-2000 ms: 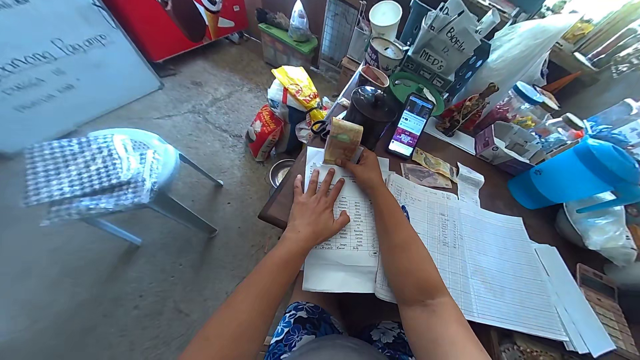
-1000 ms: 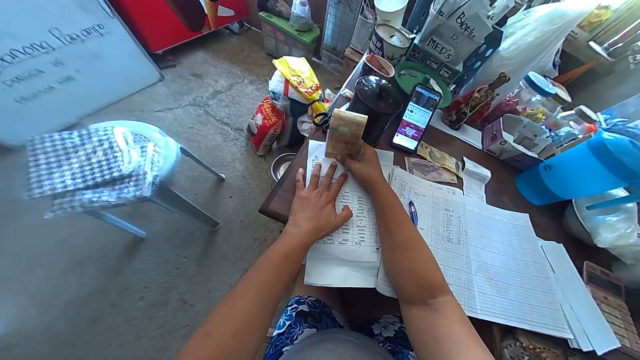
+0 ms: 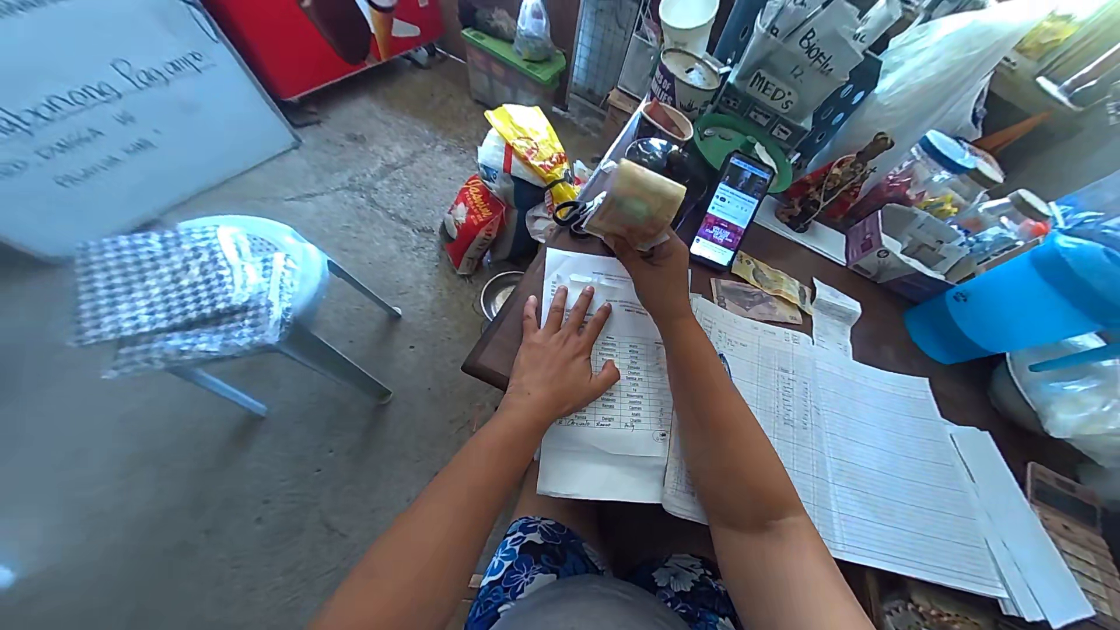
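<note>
My left hand [image 3: 564, 363] lies flat, fingers spread, on a printed list sheet [image 3: 604, 464] at the table's left edge. My right hand [image 3: 656, 267] grips a banknote wad [image 3: 643, 203] above the top of that sheet; how many notes it has, I cannot tell. Under my right forearm and to its right lies an opened ruled ledger [image 3: 892, 455], a blue pen [image 3: 724, 363] partly hidden by the arm. Loose banknotes [image 3: 757, 300] and a curled paper slip [image 3: 836, 317] lie beyond the ledger. A lit smartphone [image 3: 731, 210] leans beside a dark round-lidded container.
Scissors [image 3: 573, 213] sit near the table's far left corner. Farther back are a green dish [image 3: 739, 140], a tin can [image 3: 685, 83], jars and an open carton [image 3: 906, 245]. A blue pitcher [image 3: 1015, 293] and calculator [image 3: 1063, 494] are at right. A plastic stool [image 3: 302, 262] stands left.
The banknote wad in my right hand has tilted to the right and stands a little farther from the sheet's top. My left hand stays spread on the sheet.
</note>
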